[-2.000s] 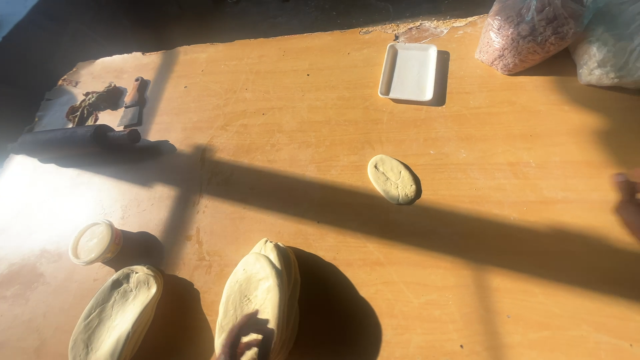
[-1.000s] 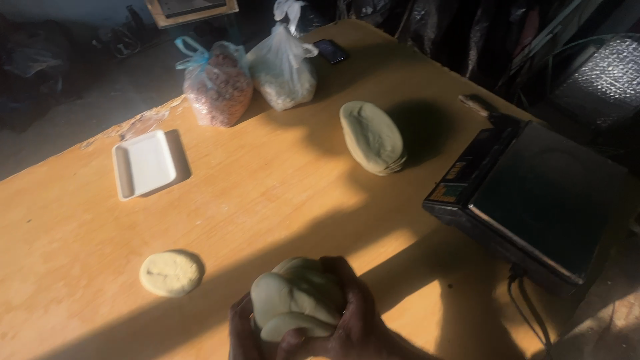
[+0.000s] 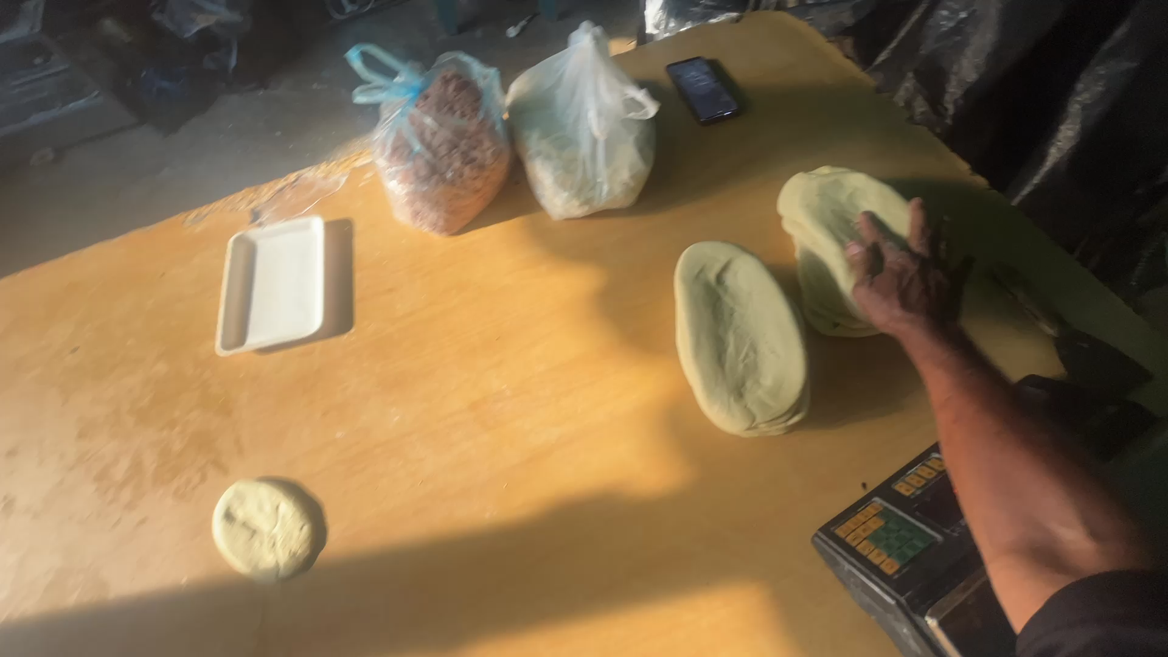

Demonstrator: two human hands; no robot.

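Observation:
My right hand rests with spread fingers on a tall lump of folded dough at the right of the wooden table; whether it grips the dough is unclear. Just left of that lump stands a second oval stack of dough, its top creased and dented. A small flat round of dough lies alone at the lower left. My left hand is out of the frame.
A white foam tray lies left. Along the far edge stand a tied bag of pinkish crumbly matter and a whitish bag, beside a phone. A black digital scale sits under my right forearm.
A second ago both hands held dough at the near edge; now my right hand is on a lump farther right and my left hand is out of view. Two large lumps now stand side by side there.

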